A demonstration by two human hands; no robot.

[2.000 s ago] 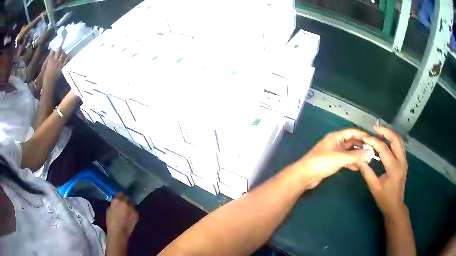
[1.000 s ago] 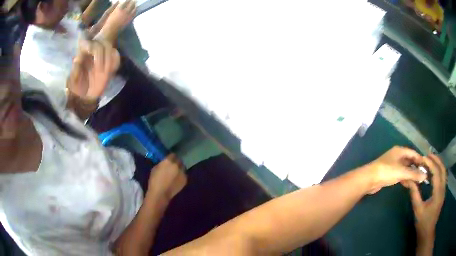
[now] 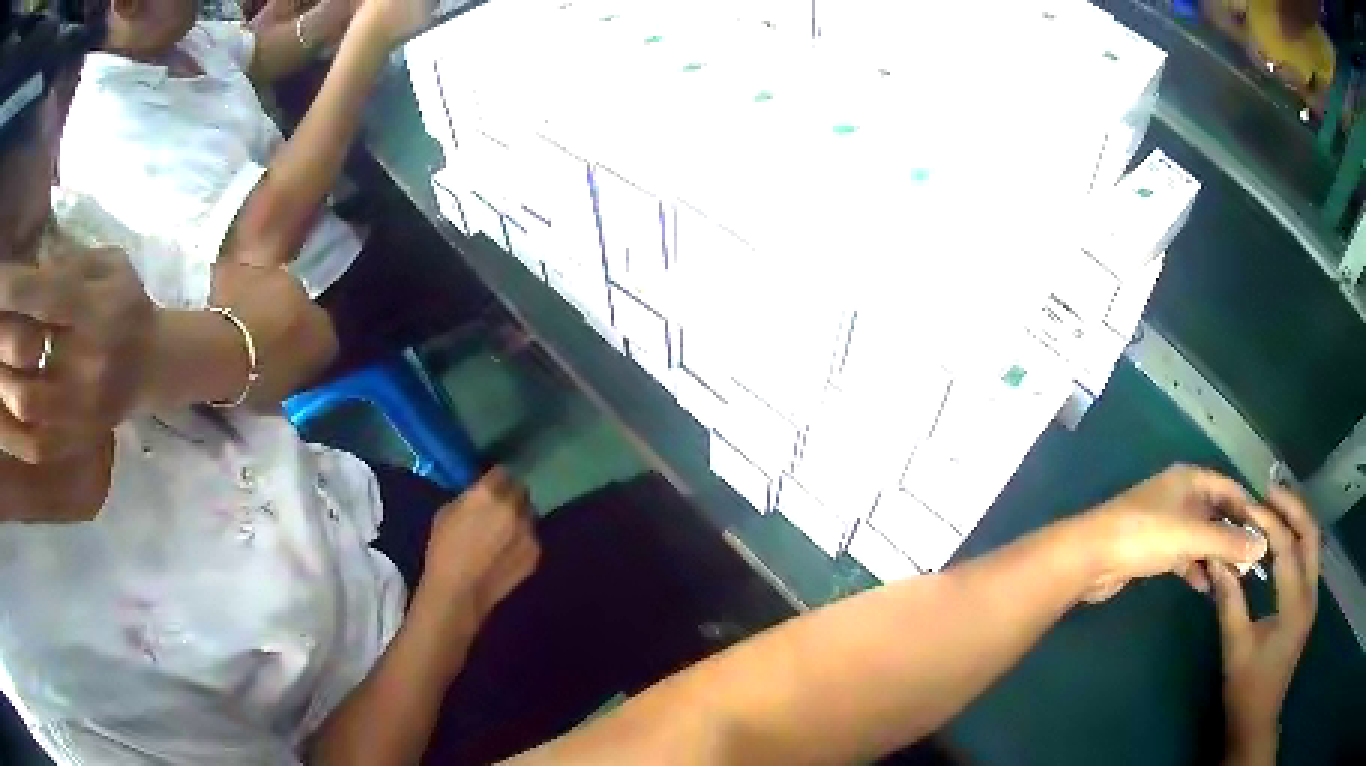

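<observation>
A small white or pale piece [image 3: 1252,567] is held between the fingertips of both hands at the right, above the dark green bench. My left hand [image 3: 1184,527] comes in from the lower left and pinches the piece, its thumb over part of it. My right hand [image 3: 1270,599] is on the far side, its fingers curled around the same piece. The fingers hide most of the piece, so its shape and details cannot be told.
A large stack of white cartons [image 3: 779,225] stands left of my hands on the green bench [image 3: 1049,659]. A pale metal rail [image 3: 1221,412] runs behind them. At left sit a person in a white shirt [image 3: 225,599], with a hand raised, and another person beyond; a blue stool [image 3: 382,404] is between.
The view has swung left, so the cartons and my hands appear further right. Both hands stay together on the small piece. The near person's other hand is now raised to the face.
</observation>
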